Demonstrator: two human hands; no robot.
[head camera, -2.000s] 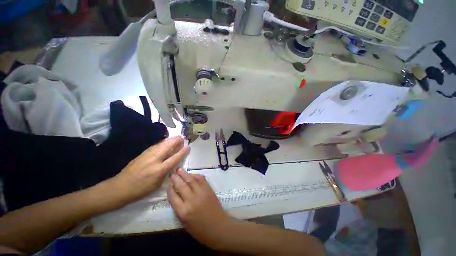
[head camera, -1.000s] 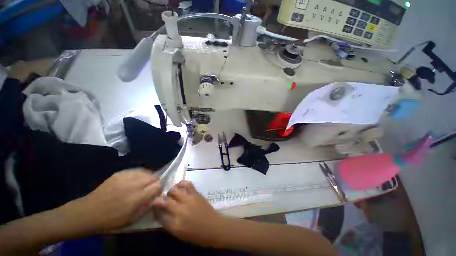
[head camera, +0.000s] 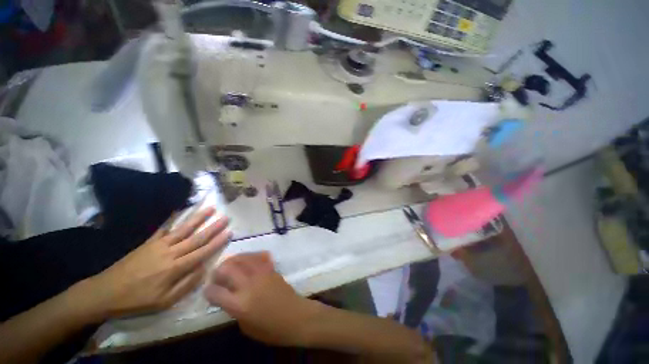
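The black garment (head camera: 50, 263) lies left of the needle, with white lining (head camera: 35, 174) at the far left. A narrow white edge (head camera: 206, 195) runs from the presser foot area toward me. My left hand (head camera: 167, 266) lies flat on the cloth just in front of the foot, fingers extended. My right hand (head camera: 249, 288) is beside it at the right, fingers curled at the cloth's edge; whether it pinches the cloth is hidden. The picture is blurred.
The cream sewing machine (head camera: 285, 85) spans the back. Black snips (head camera: 276, 206) and black scraps (head camera: 317, 205) lie right of the needle. Metal snips (head camera: 420, 229) and a pink cone-shaped object (head camera: 462, 213) are farther right. A white paper slip (head camera: 434, 128) hangs on the machine arm.
The view has turned right. My left hand has moved from gripping the white edge to lying flat near the foot. My right hand has separated slightly from it, staying near the table's front.
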